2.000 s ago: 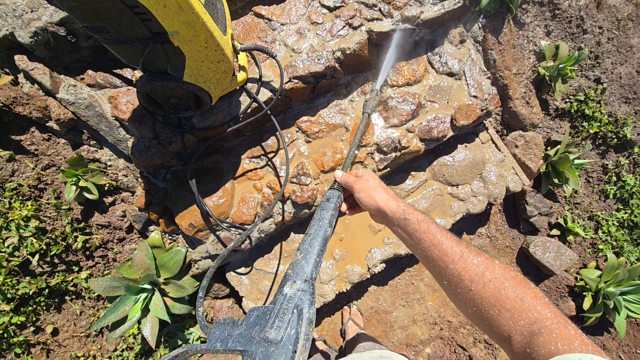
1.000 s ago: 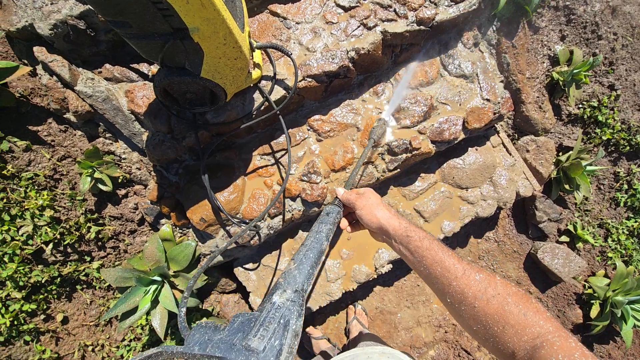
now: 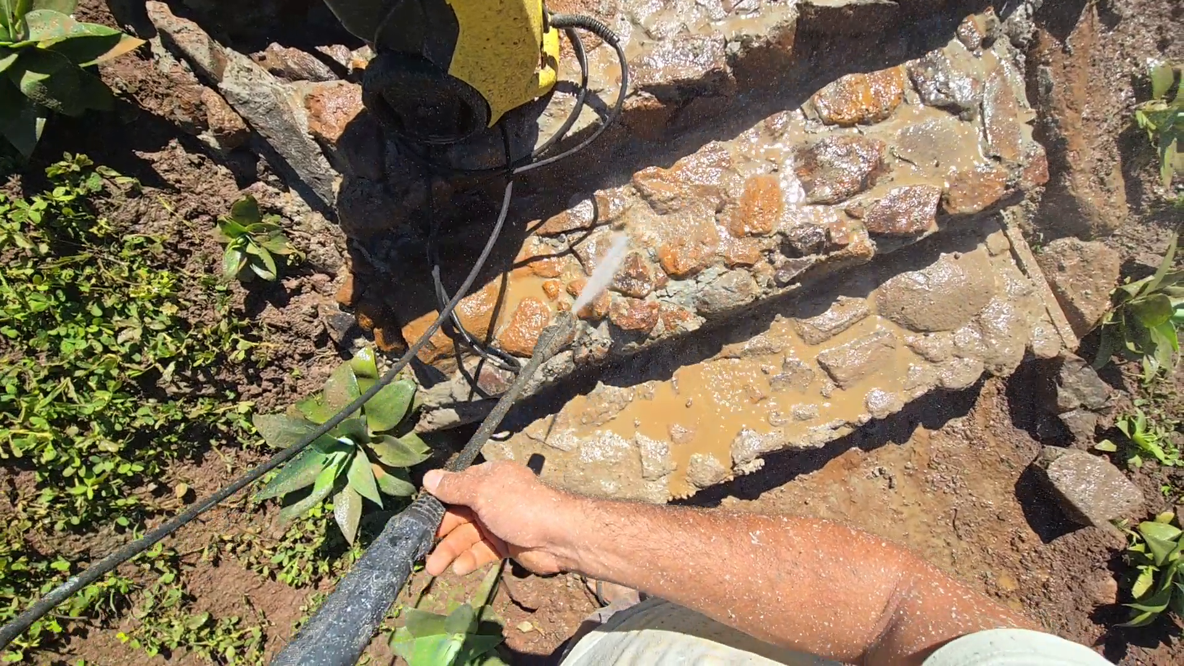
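Observation:
My right hand [image 3: 495, 520] is closed around the pressure washer lance [image 3: 507, 400], just ahead of its thick black grip section [image 3: 375, 578]. The lance points up and to the right, and a white water jet [image 3: 601, 275] leaves its nozzle low over the wet stone step. Reddish stones [image 3: 680, 257] set in mortar glisten on that step. Muddy water lies on the lower stone step [image 3: 740, 398]. My left hand is out of view, and the rear of the washer gun is cut off by the frame's bottom edge.
A yellow and black machine [image 3: 499, 55] stands at the top, with looped black cable beside it. A black hose [image 3: 277, 458] crosses the left side. Succulent plants [image 3: 347, 439] and low greenery flank the steps. Loose rocks [image 3: 1091, 486] lie on the soil at right.
The nozzle and jet have swung left and nearer to me across the step. My right hand still holds the lance. The hose now stretches across the left side. The view has shifted.

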